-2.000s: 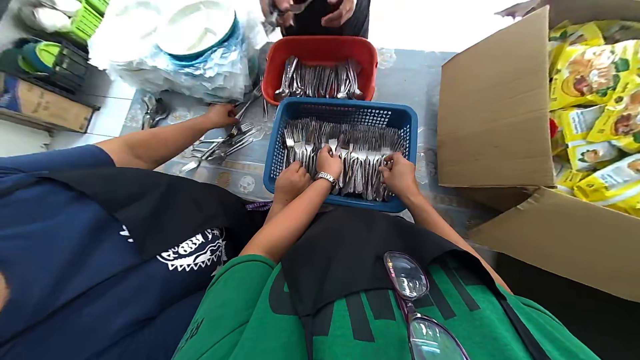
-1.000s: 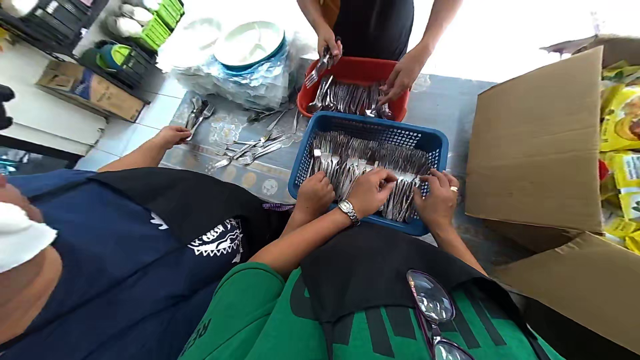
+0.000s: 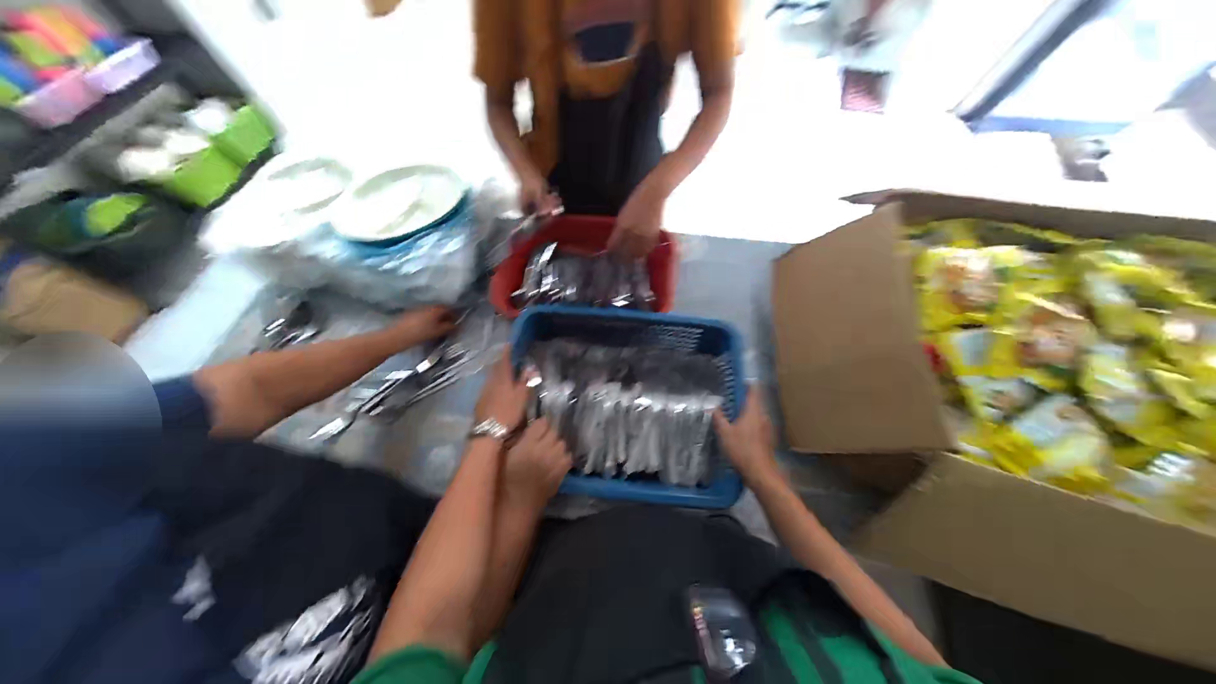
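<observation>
A blue plastic basket [image 3: 622, 492] holds rows of metal forks [image 3: 627, 418]. My left hand [image 3: 502, 394], with a metal wristwatch, grips its left side, and shiny cutlery shows by the fingertips. On its right side my right hand [image 3: 749, 432] grips the wall, fingertips over the rim. A co-worker's hand [image 3: 539, 458] is beside my left wrist at the basket's near left corner. Touching the far side of the basket is a red plastic basin [image 3: 502, 275] with spoons or similar cutlery [image 3: 579, 277]. Blur hides finer detail.
Loose cutlery [image 3: 399, 389] lies left, under a co-worker's other hand [image 3: 427, 326]. Wrapped plates [image 3: 399, 204] stand behind it. Another person's hands [image 3: 638, 223] are at the basin. An open cardboard box [image 3: 850, 342] of yellow packets [image 3: 1054, 342] stands right.
My hands have moved from the forks to the basket's left and right sides. The co-worker's hand at left has moved right, over the loose cutlery. The view has shifted.
</observation>
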